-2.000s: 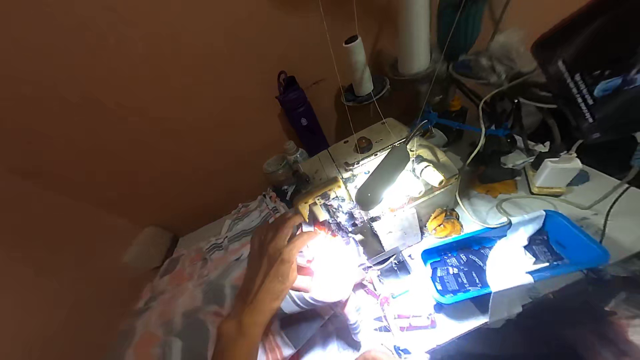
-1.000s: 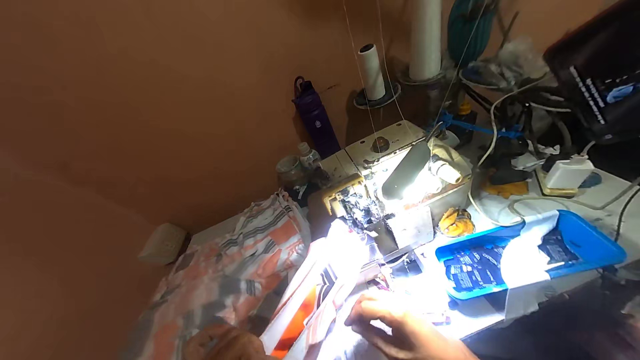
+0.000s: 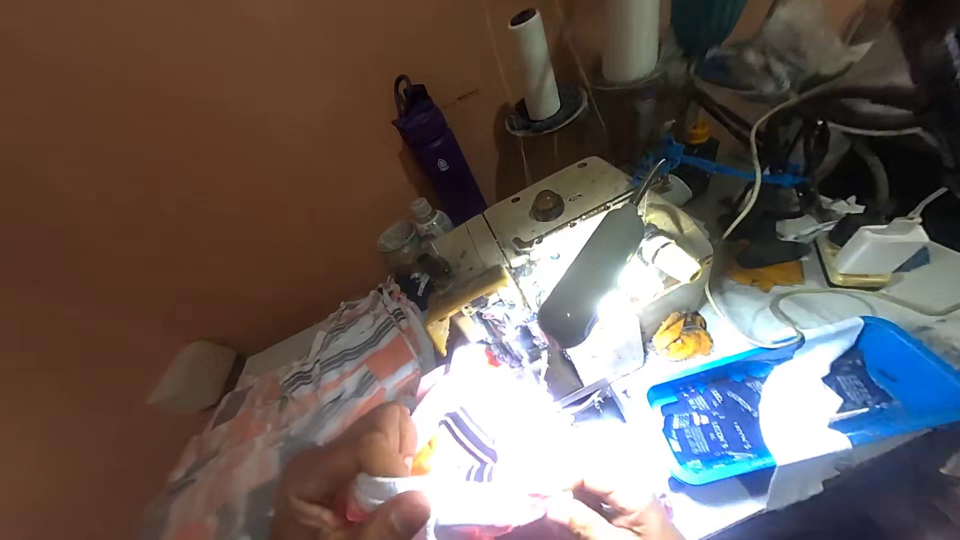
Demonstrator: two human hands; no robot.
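My left hand pinches a folded edge of striped fabric between thumb and fingers, low in the head view. To its right, my right hand grips the same fabric near its lower edge, partly washed out by glare. The cloth lies just in front of the needle area of an industrial sewing machine, probably an overlock. A lamp with a dark oblong shade lights it strongly. More pink, grey and white striped cloth spreads over the table at left. Glare hides the presser foot and needle.
A blue plastic tray with dark labelled packets stands at right, near a white charger and cables. Orange cloth scraps lie by the machine. A purple bottle, jars and a thread cone stand behind.
Two seconds ago my left hand was up beside the needle area; now both hands hold the fabric low in front. Since one second ago, my left hand has risen with the cloth edge.
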